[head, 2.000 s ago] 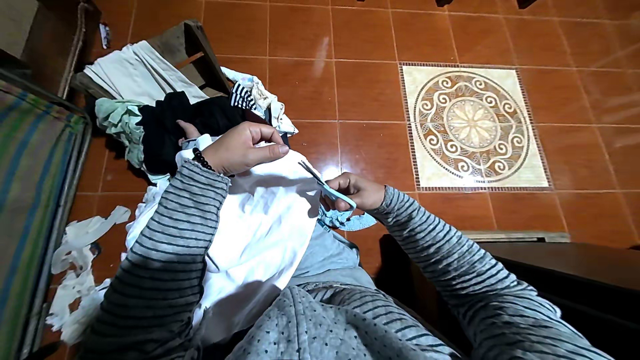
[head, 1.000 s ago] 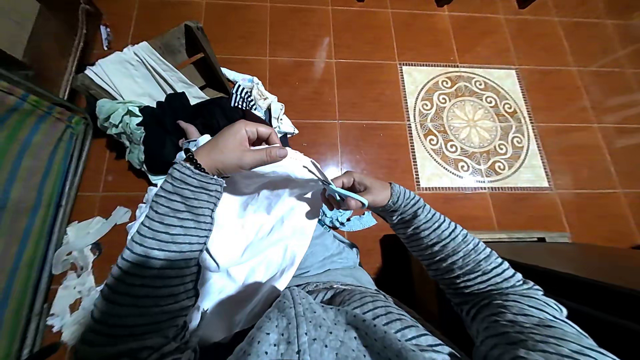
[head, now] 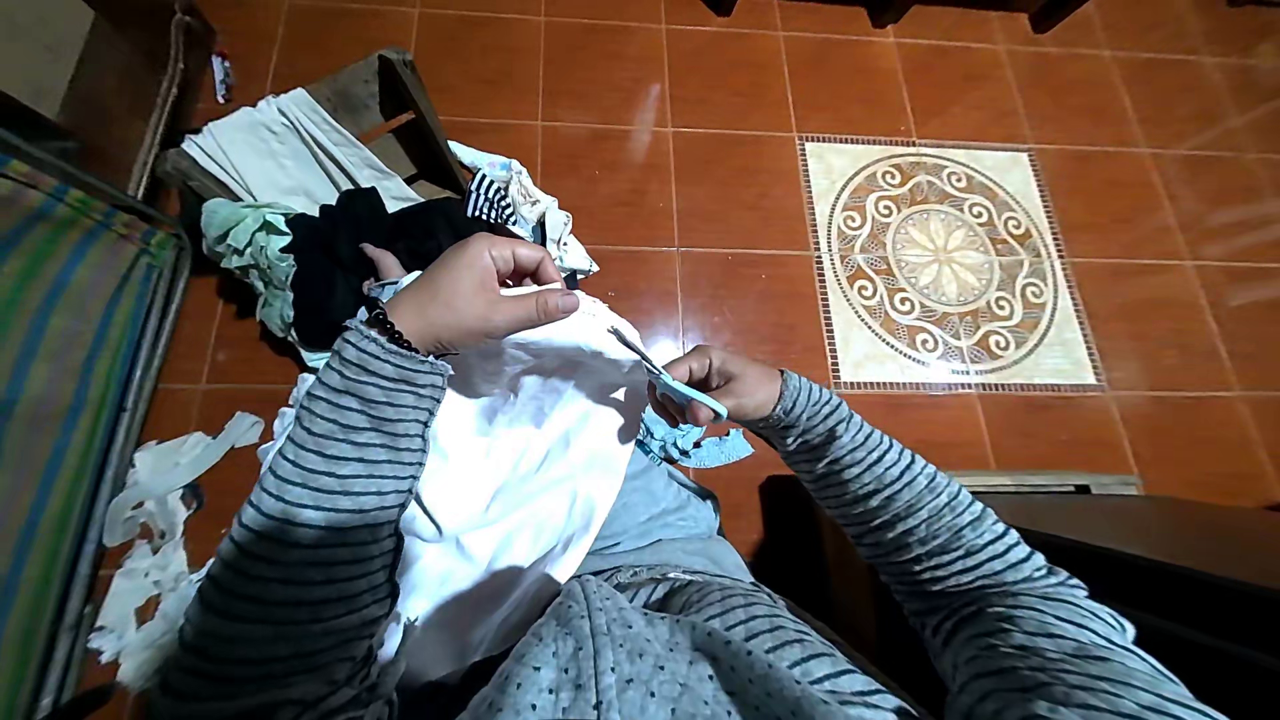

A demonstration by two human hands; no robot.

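White cloth lies across my lap, its upper edge pinched between the thumb and fingers of my left hand. My right hand holds scissors with light blue handles, their blades pointing up and left beside the cloth's edge; the blades look nearly closed. Below my right hand is a piece of light blue fabric with a ruffled edge. Grey fabric shows under the white cloth on my lap.
A wooden frame at the upper left bears beige cloth, black cloth and pale green cloth. White scraps lie on the tiled floor beside a striped woven panel. Dark furniture stands at the lower right.
The scissors' blades, spread apart a second ago, are now closer together. My left hand stays at the cloth's upper edge.
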